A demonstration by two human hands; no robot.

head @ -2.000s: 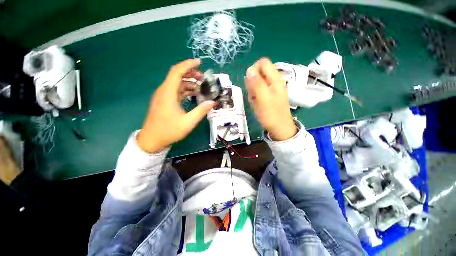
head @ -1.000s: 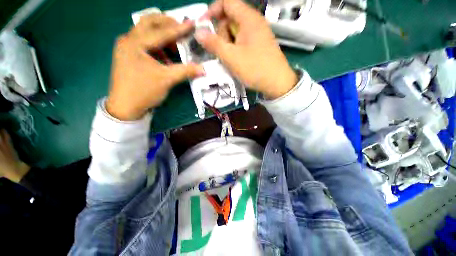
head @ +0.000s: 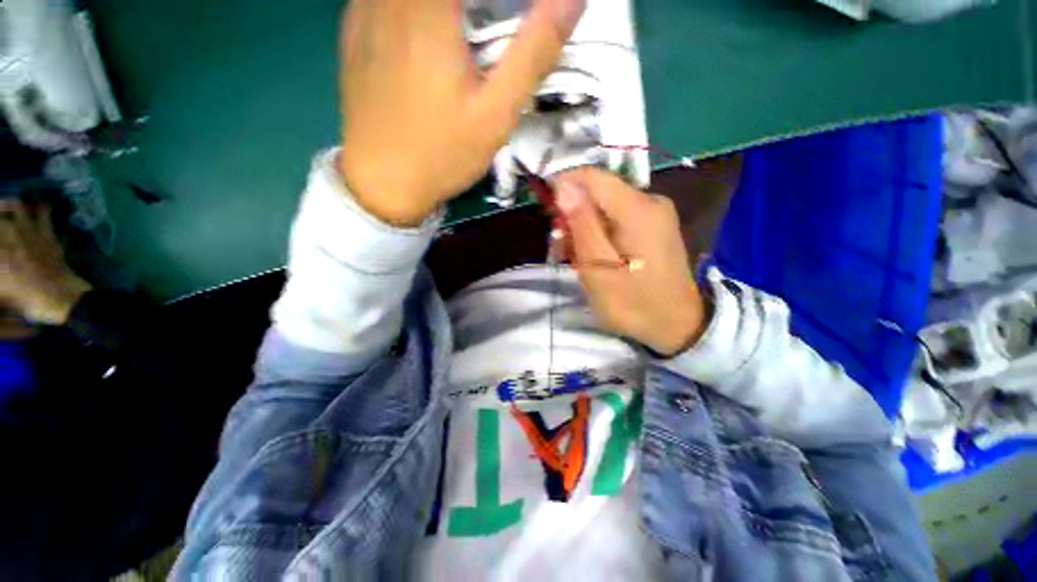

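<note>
A white camera housing [head: 620, 85] lies on the green bench at the top of the view, its upper part cut off by the picture's edge. My left hand [head: 438, 108] lies over the housing's left side, fingers partly cut off by the top edge; it appears to hold the housing. My right hand [head: 637, 256] is at the housing's near end, below the bench edge, pinching the dark red and black wire leads [head: 546, 196] between thumb and fingers. A thin red lead [head: 648, 150] runs right from the housing's near end. Any motor unit inside is not clearly seen.
A blue crate [head: 836, 227] with white housings [head: 989, 273] stands at the right. Another white housing [head: 46, 68] lies at the far left, with tangled thin cords [head: 89, 199] below it. A coworker's hand [head: 34, 262] is at the left edge. Part of a housing shows at top right.
My right hand has moved down from the housing's top to the wire leads at its near end. My left hand has stayed at the housing. The view has shifted, and the motor unit seen earlier is hidden.
</note>
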